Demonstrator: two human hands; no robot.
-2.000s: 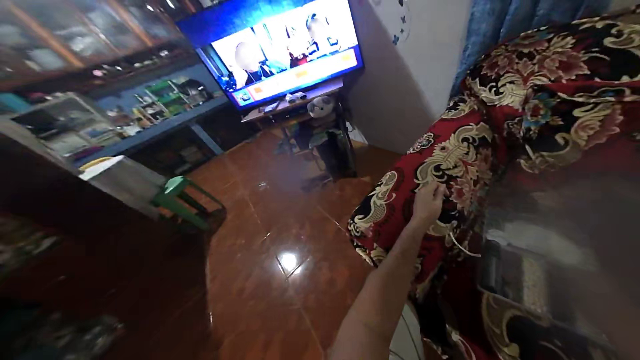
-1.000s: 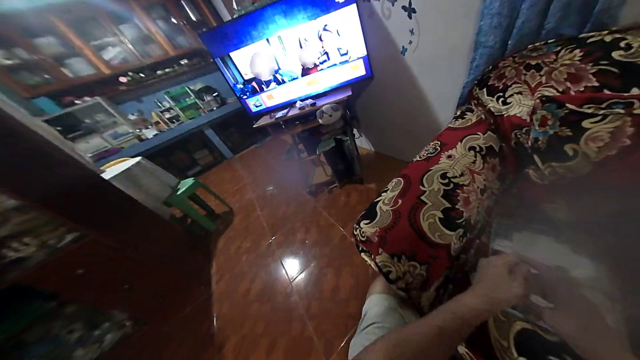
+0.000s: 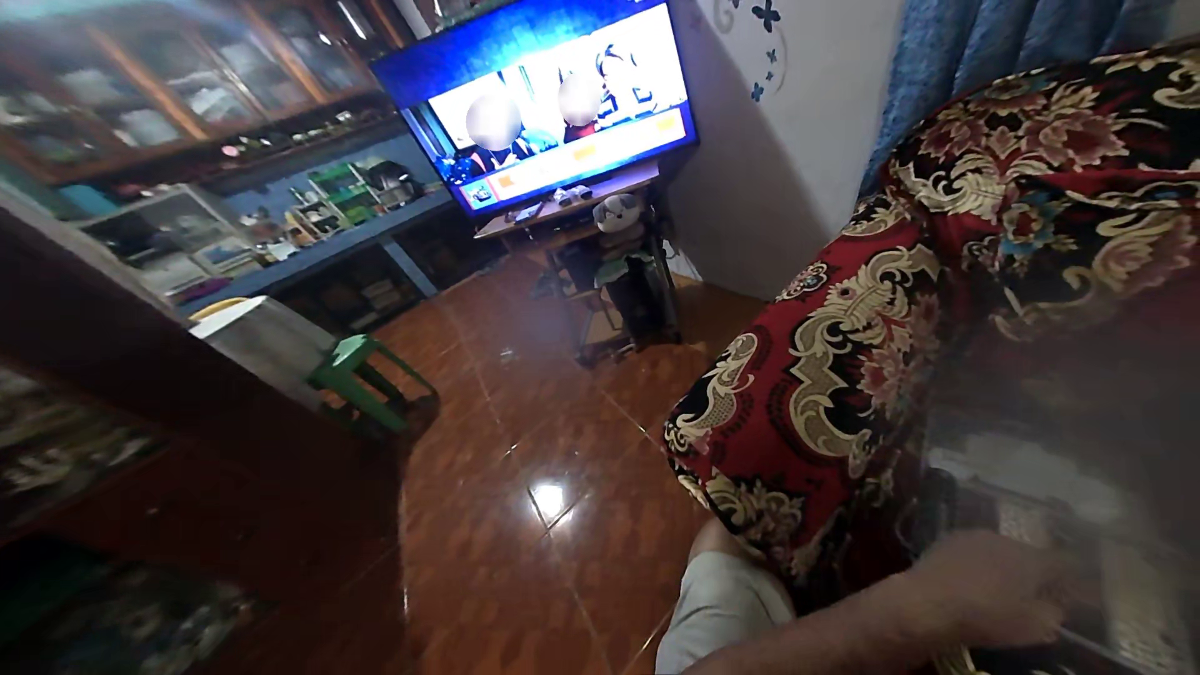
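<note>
My left hand (image 3: 998,586) is at the lower right, its forearm coming in from the bottom edge. Its fingers lie over or against a blurred, clear, plastic-looking container or bag (image 3: 1022,478) on the sofa; whether they grip it cannot be told. Pale, textured contents (image 3: 1139,600) show faintly inside. A red sofa cover (image 3: 825,366) with black and gold floral patterns rises just beyond my hand. My knee in light shorts (image 3: 727,609) is beside the sofa arm. My right hand cannot be made out; blur covers the far right.
A lit television (image 3: 562,112) stands over a small stand with a stuffed toy (image 3: 619,216). To the left are a green plastic stool (image 3: 361,375), a pale covered piece of furniture (image 3: 262,337), a blue counter (image 3: 347,239) and glass-fronted cabinets (image 3: 187,84). Glossy reddish tiles (image 3: 525,422) cover the floor.
My left hand has moved from the patterned sofa arm down and right to the clear plastic-looking thing. My knee in light shorts now shows more fully beside the sofa.
</note>
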